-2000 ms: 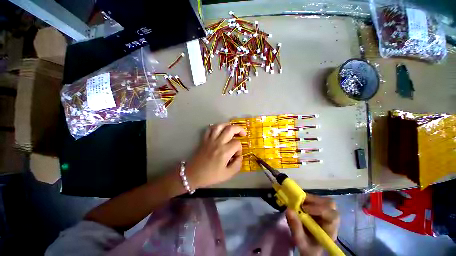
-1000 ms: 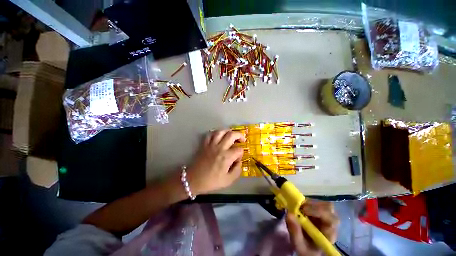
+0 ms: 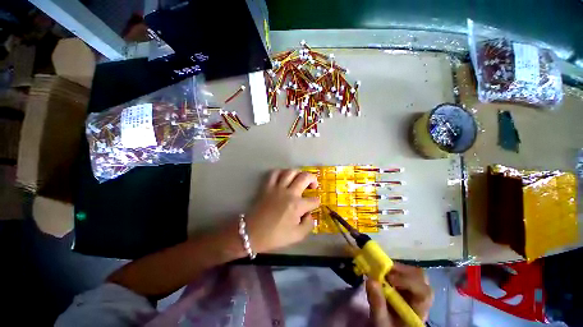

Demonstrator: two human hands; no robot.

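A golden-yellow taped board panel (image 3: 348, 191) lies on the mat in front of me. Several short leads with white plugs stick out from its right side. My left hand (image 3: 286, 207) rests on the panel's left end, its fingertips bent onto it; whether they hold a lead is hidden. My right hand (image 3: 403, 290) grips a yellow soldering iron (image 3: 374, 258) from the lower right. The iron's dark tip and a thin second prong point at the panel's lower left part, beside my left fingers.
A lead pile (image 3: 313, 83) lies at the top beside a white strip (image 3: 259, 97). An open bag of leads (image 3: 147, 137) lies left, another bag (image 3: 521, 73) far right. A round tin (image 3: 444, 131), small black block (image 3: 454, 223) and thick golden block (image 3: 534, 211) are right.
The whole scene sits lower in the picture as the camera view has shifted. Both hands stay at the panel, and the iron's tip is at nearly the same spot on it.
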